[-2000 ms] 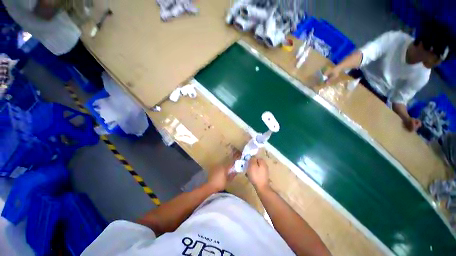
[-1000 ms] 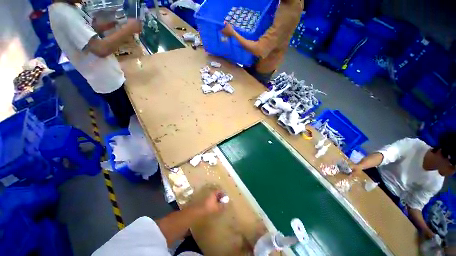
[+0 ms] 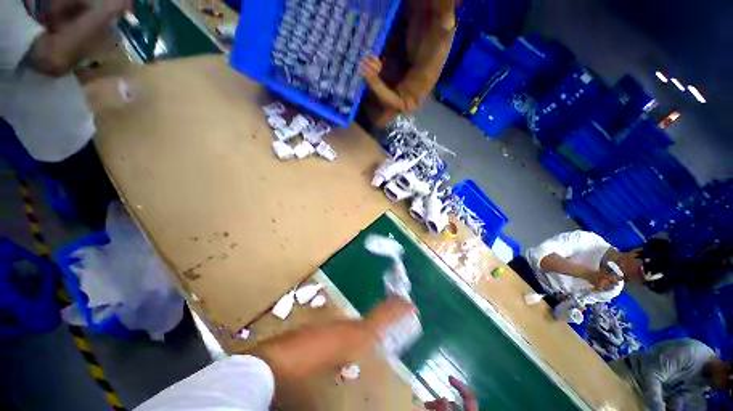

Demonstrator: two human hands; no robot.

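A white-grey jointed assembly [image 3: 395,282], blurred by motion, is over the green belt near its left edge, its oval end pointing up and away. My left hand [image 3: 392,315] is closed around its lower part, and the arm reaches in from the lower left. My right hand [image 3: 454,398] is at the bottom edge, mostly cut off; its visible fingers are apart, with nothing seen in them. A small white piece [image 3: 350,372] lies on the bench beside my left forearm. A few white parts [image 3: 296,299] lie by the cardboard corner.
Cardboard [image 3: 241,201] covers the far table and bears a group of white housings [image 3: 299,136]. A person holds a tilted blue crate [image 3: 313,56] of parts over it. Large tubular housings [image 3: 414,190] lie across the belt [image 3: 474,329]. Other people stand left and sit right.
My left hand has moved right from over the bench and now grips the assembly, which has shifted up the belt. My right hand shows at the bottom edge. The blue crate is tilted more.
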